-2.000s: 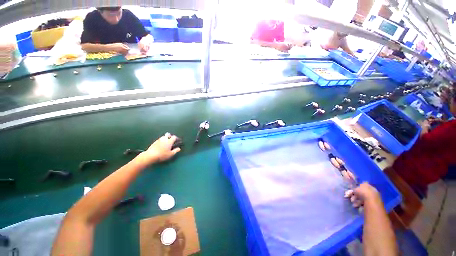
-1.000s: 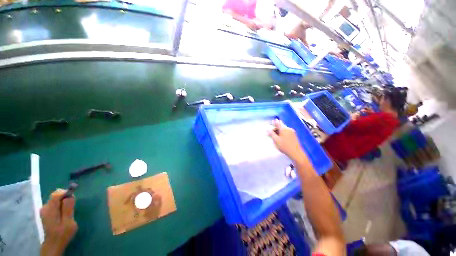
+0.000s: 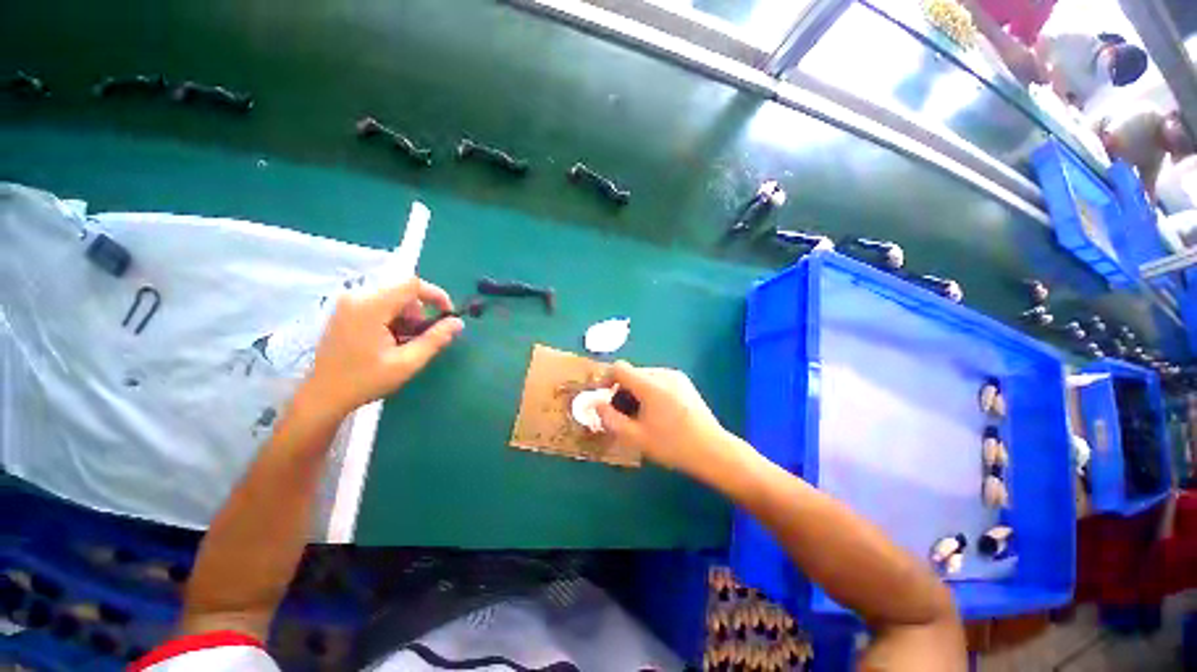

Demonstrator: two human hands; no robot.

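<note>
My left hand (image 3: 381, 339) holds a slim black handle part (image 3: 433, 319) over the green bench, by the right edge of the white sheet. My right hand (image 3: 656, 414) holds an oval head part (image 3: 626, 400), black end showing between the fingers, at the white disc (image 3: 587, 410) on the cardboard pad (image 3: 541, 418). Its pale end is mostly hidden; whether it touches the disc I cannot tell. Another black handle part (image 3: 516, 290) lies on the bench beyond my left hand. A loose white piece (image 3: 607, 336) lies just beyond the cardboard.
A blue tray (image 3: 777, 394) at right holds several oval heads. The belt (image 3: 302, 66) beyond carries black handles at left and joined assemblies (image 3: 873, 250) at right. The wrinkled white sheet (image 3: 197, 355) at left bears a U-shaped clip (image 3: 141, 309) and black block (image 3: 108, 255). Stock crates are below.
My right hand has moved left from the blue tray to the cardboard pad with an oval head. My left hand still holds a black handle. The camera view has turned left and down.
</note>
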